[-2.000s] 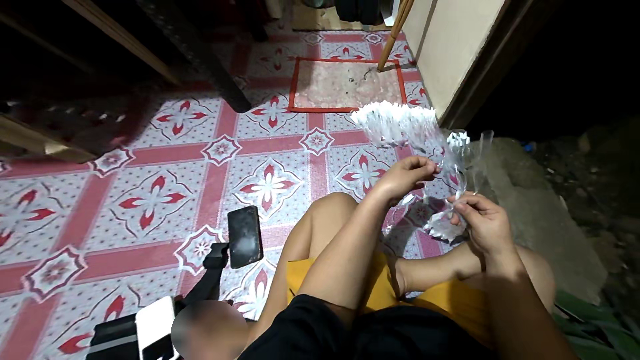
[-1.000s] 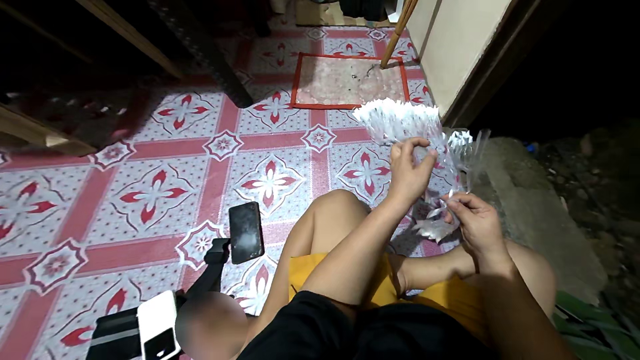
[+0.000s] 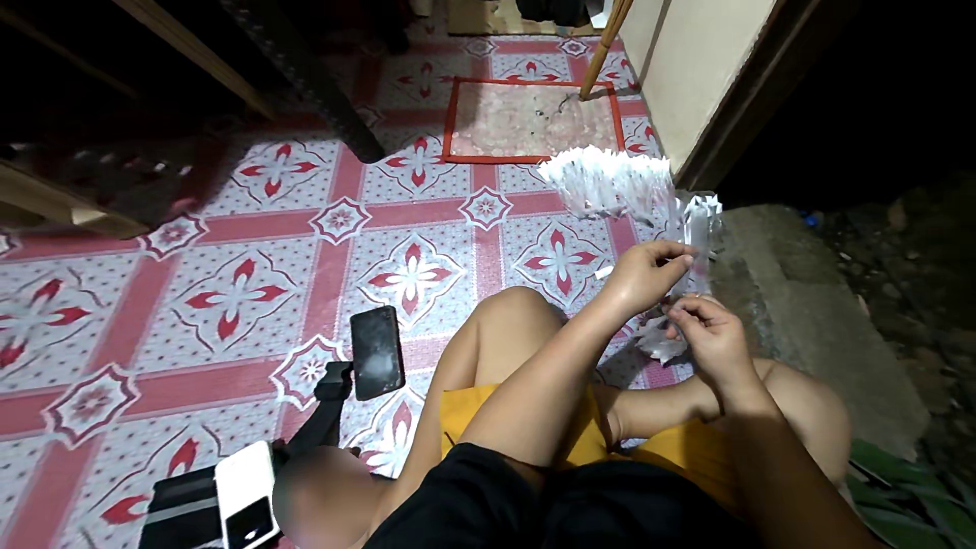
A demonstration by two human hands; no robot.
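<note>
My left hand [image 3: 652, 274] is above the floor near my crossed legs, its thumb and fingertips pinched together by a thin, clear plastic piece. Just below and to the right, my right hand [image 3: 705, 328] has its fingers curled, with the fingertips close together; what lies between them is too small to tell. A wide row of clear plastic sleeves with white ends [image 3: 606, 183] lies on the floor beyond my hands. Beside it, a smaller bunch of similar sleeves [image 3: 701, 213] stands at the right. Crumpled clear plastic [image 3: 662, 341] lies under my hands.
A black smartphone [image 3: 377, 352] lies on the patterned floor covering, left of my knee. A white device [image 3: 248, 496] and a black strap [image 3: 324, 412] are at lower left, beside a blurred part of a person [image 3: 328, 496]. A red-edged mat [image 3: 534, 122] lies ahead; a concrete ledge [image 3: 816, 305] runs along the right.
My left hand has shifted right and down from over the row of sleeves, toward my right hand. A small white piece now shows on the floor left of my left hand.
</note>
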